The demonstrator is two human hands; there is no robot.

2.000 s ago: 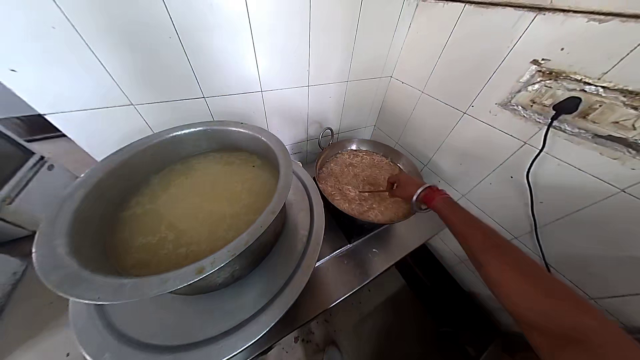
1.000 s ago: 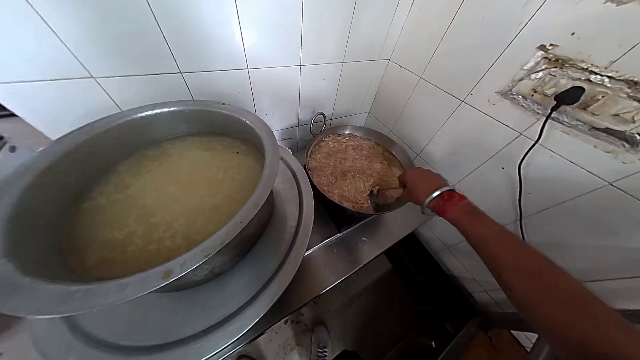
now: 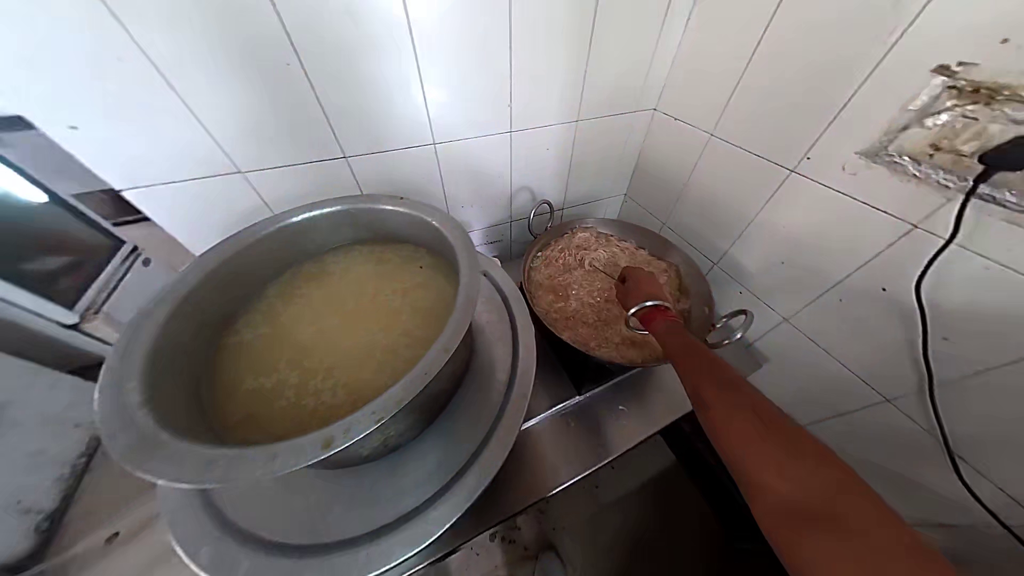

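My right hand (image 3: 640, 290), with a steel bangle and a red thread at the wrist, is closed on the thin handle of a metal utensil (image 3: 606, 273) over a metal kadhai (image 3: 694, 276). Browned, frothy food, perhaps sliced onions (image 3: 572, 292), fills the kadhai; the utensil's far end is hard to make out in it. The pan has a ring handle at the back left and another at the right. My left hand is out of the picture. Left of the kadhai stands a large metal pot (image 3: 456, 240) of cloudy yellowish liquid.
Under the large pot lies a wide round metal lid or tray (image 3: 512, 360), close beside the kadhai. A steel counter edge (image 3: 592, 436) runs in front. White tiled walls (image 3: 472, 172) meet behind the pan. A black cable (image 3: 924, 336) hangs from a plug at the right.
My right hand has moved from the kadhai's right rim to over the food, still holding the utensil. The spoon-like end seen one second ago is no longer plain to see.
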